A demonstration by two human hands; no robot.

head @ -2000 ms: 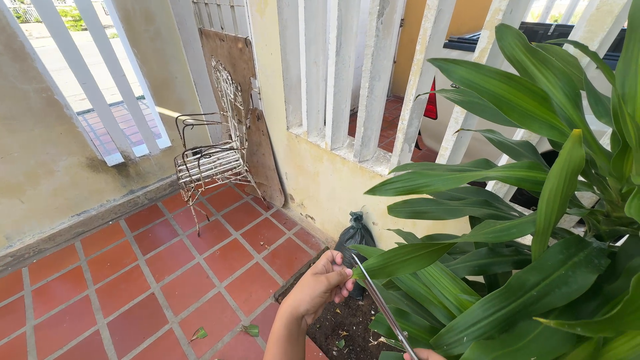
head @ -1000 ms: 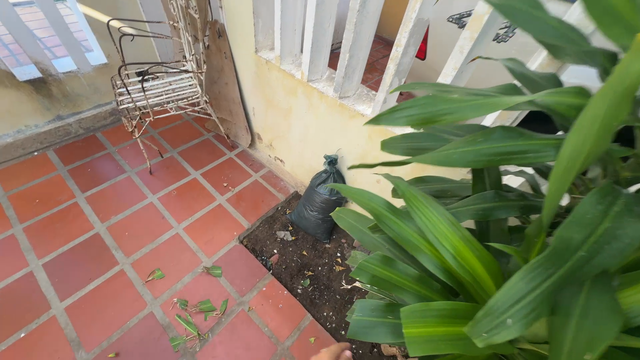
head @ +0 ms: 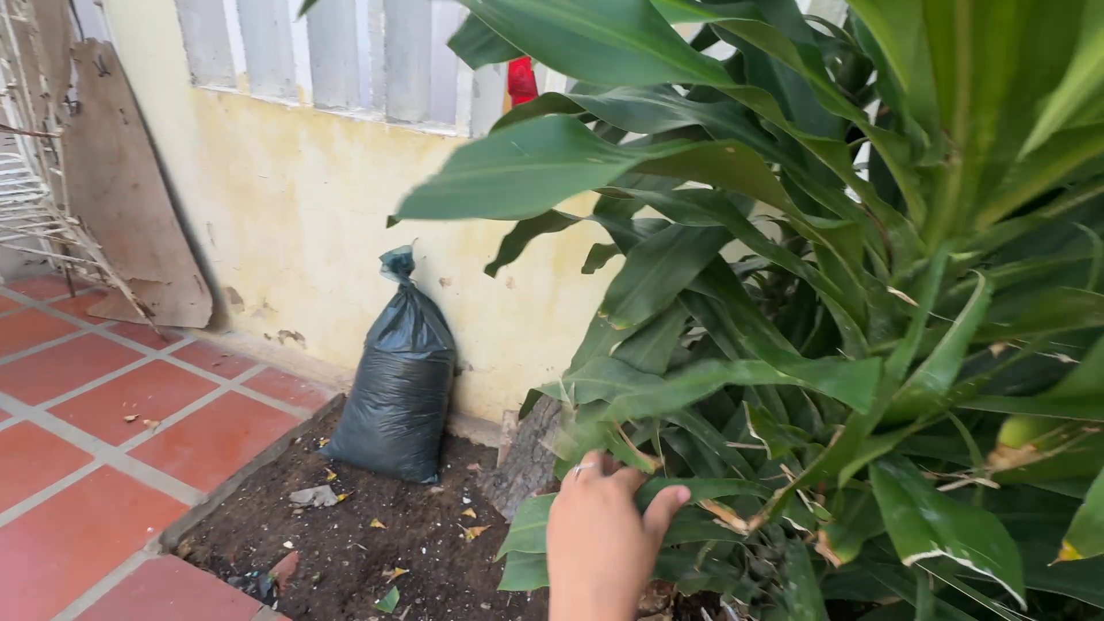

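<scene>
My left hand (head: 604, 526), with a ring on one finger, reaches among the lower leaves of a large broad-leaved green plant (head: 733, 379). Its thumb stands apart from the fingers, and the fingertips are at a leaf; whether they grip it cannot be made out. Some nearby leaves have brown, dry tips. To the left of the hand, a tied dark plastic bag (head: 397, 388) stands upright on the soil (head: 414, 535) against the wall. My right hand is out of view, and no scissors show now.
A yellow wall (head: 285, 190) with white slats runs behind the bed. Red floor tiles (head: 69, 448) and a concrete edging (head: 250, 466) lie at the left. A white metal chair (head: 43, 198) and a leaning brown board (head: 129, 190) are at the upper left.
Two seconds ago my left hand was at a leaf tip beside a scissor-like metal tool; now it is among the lower leaves. The view has swung toward the plant and soil bed.
</scene>
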